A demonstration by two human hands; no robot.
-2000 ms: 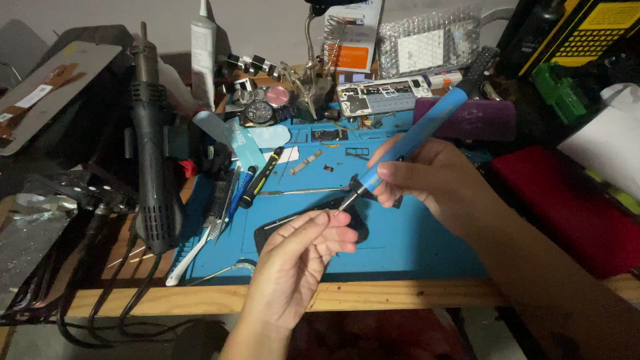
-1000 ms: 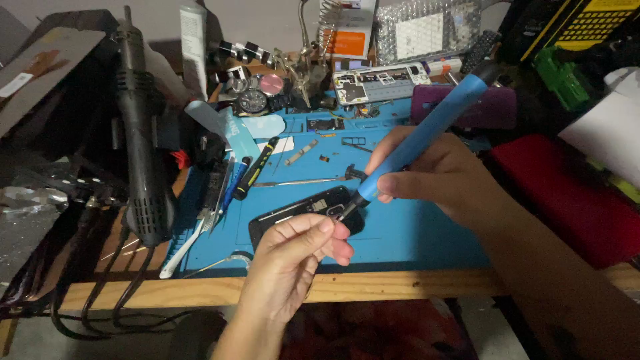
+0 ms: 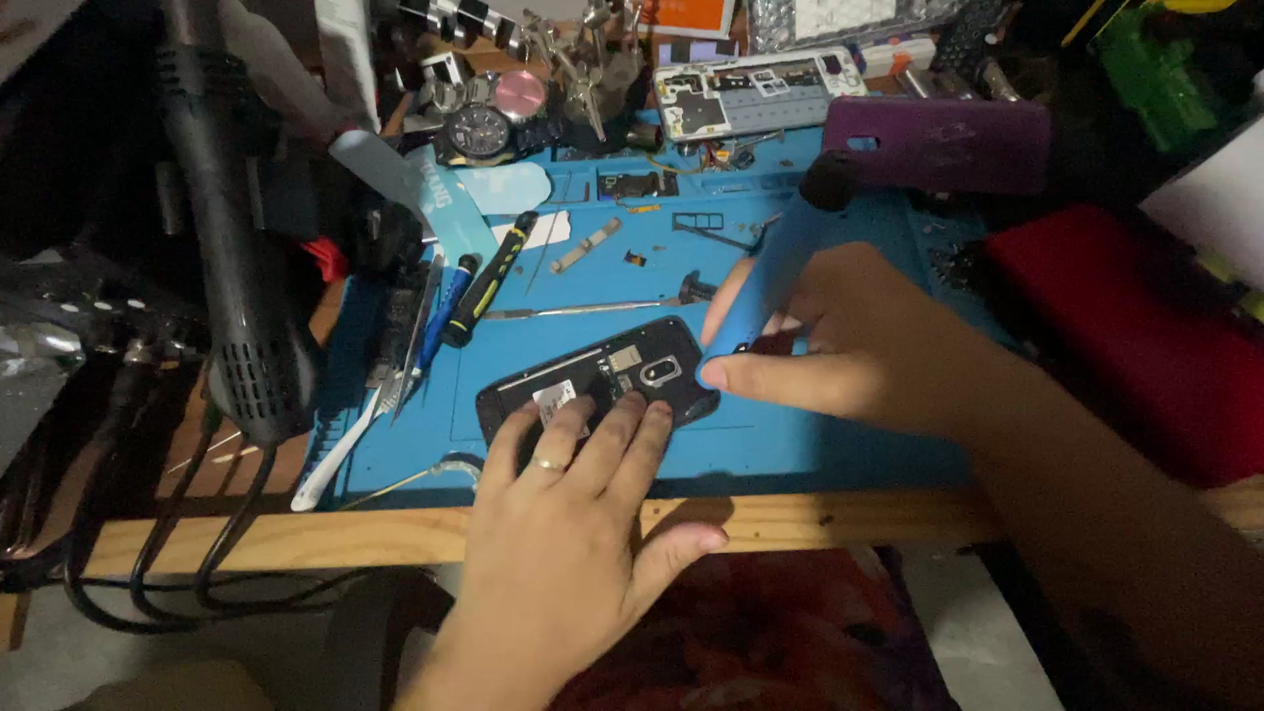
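Note:
A black smartphone [image 3: 622, 367] with its back cover off lies tilted on the blue repair mat [image 3: 839, 434]. My left hand [image 3: 573, 494], a ring on one finger, rests its fingertips on the phone's lower edge, palm down. My right hand [image 3: 839, 346] grips a blue pen-shaped electric screwdriver [image 3: 775, 267] over the phone's right end; its tip is hidden. Just above the phone lies a thin metal tool [image 3: 583, 309]. Left of it are a black-and-yellow screwdriver [image 3: 492, 279] and a blue screwdriver [image 3: 446, 311].
A hot-air gun [image 3: 242, 257] stands at the left, its cables hanging over the wooden table edge [image 3: 395, 538]. Behind are watches [image 3: 478, 133], an opened phone [image 3: 755, 94] and a purple phone case [image 3: 938, 143]. A red object [image 3: 1126, 336] lies right; small parts lie on the mat.
My left hand has left the screwdriver's tip, turned palm down and come to rest on the black phone. The right hand still holds the screwdriver. The view has moved closer.

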